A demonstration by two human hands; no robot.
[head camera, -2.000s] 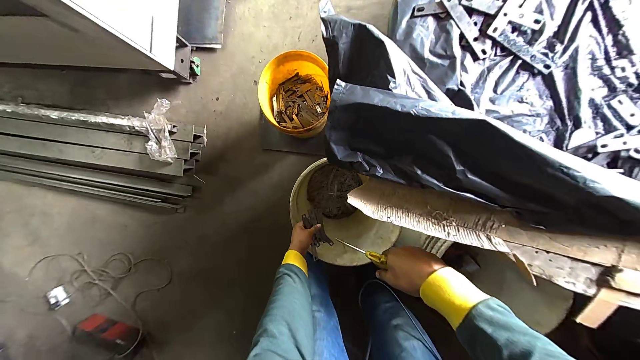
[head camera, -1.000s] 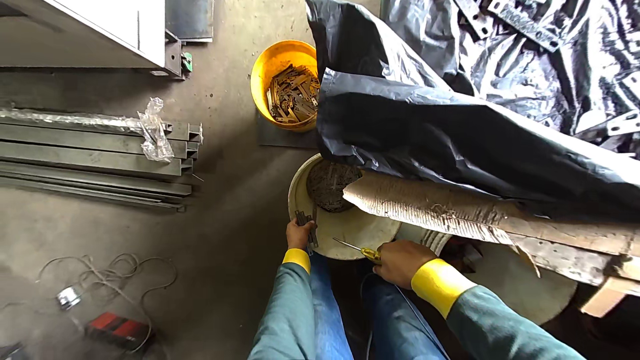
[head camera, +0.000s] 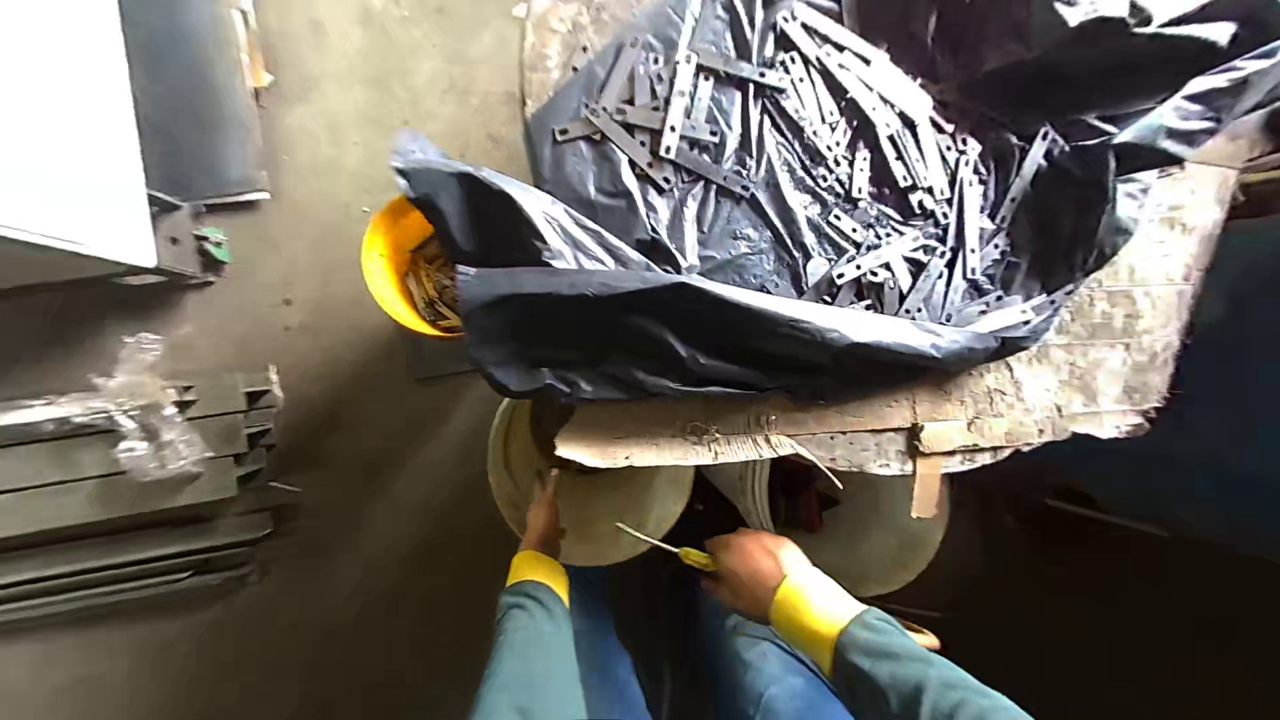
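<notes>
My right hand [head camera: 748,572] is closed around the yellow handle of a screwdriver [head camera: 697,559]. Its thin metal shaft points up and left, over a pale round bucket [head camera: 640,505]. At the left side of that bucket is my left hand [head camera: 543,522], fingers pointing away from me; whether anything is in them cannot be made out. Part of a dark mass in the bucket shows beyond the fingers, partly under torn cardboard [head camera: 650,445]. Many flat metal strips with holes [head camera: 678,105] lie on black plastic sheeting [head camera: 700,325] beyond the bucket.
A yellow bucket [head camera: 385,265] of metal pieces stands on the floor, partly covered by the sheeting. Metal profiles [head camera: 120,460] with clear wrap lie at left. Another pale round container [head camera: 890,535] is at right, under the worn board edge [head camera: 1100,400]. A white-topped box [head camera: 70,130] stands upper left.
The view has swung to the right, showing more metal strips. The dark pieces seen in my left hand earlier no longer show there. My right hand still holds the screwdriver.
</notes>
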